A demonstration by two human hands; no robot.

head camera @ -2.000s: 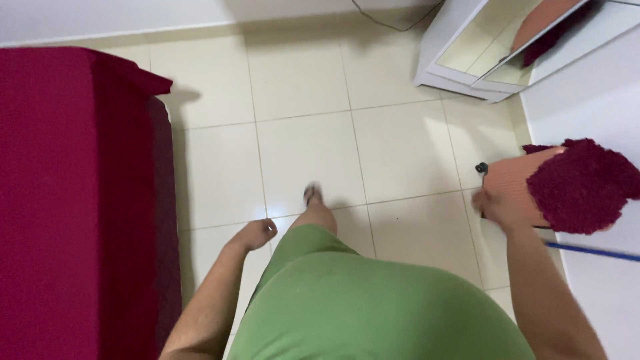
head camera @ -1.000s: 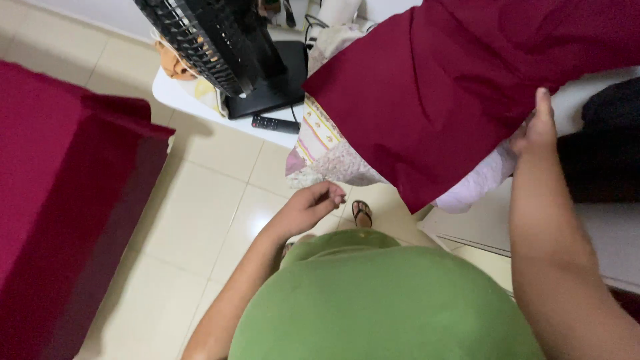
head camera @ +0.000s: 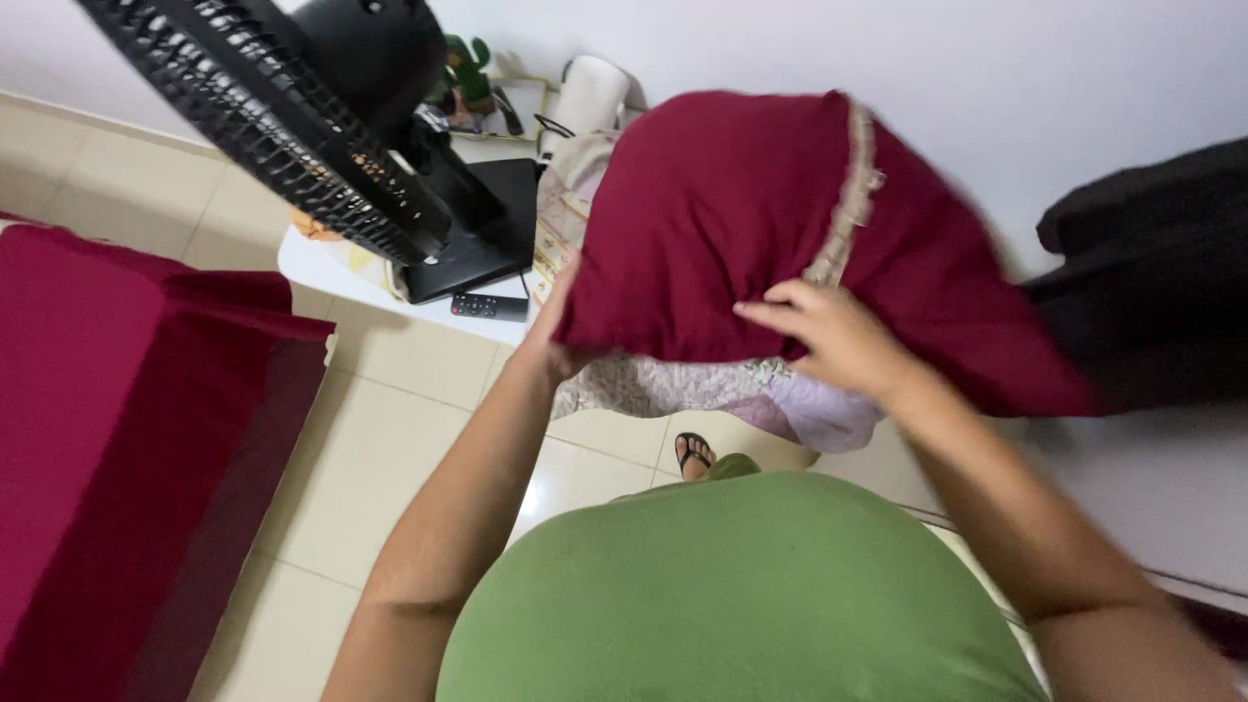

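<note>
A dark red pillow with a beige lace trim lies on a pile of folded bedding in floral and lilac cloth. My left hand is at the pillow's left edge, its fingers partly hidden behind the cloth. My right hand rests on the front of the pillow near the trim, fingers spread; whether it pinches the fabric is not plain. More dark red cloth spreads to the right of the trim.
A black fan and a remote control are on a white table, left of the bedding. A bed with a dark red cover fills the left side. Black cloth lies at the right, and a wall rises behind.
The view has swung from the floor and bed to the table. My left hand has moved up to the dark red cloth, which now shows its lace trim. My right hand has moved onto its front.
</note>
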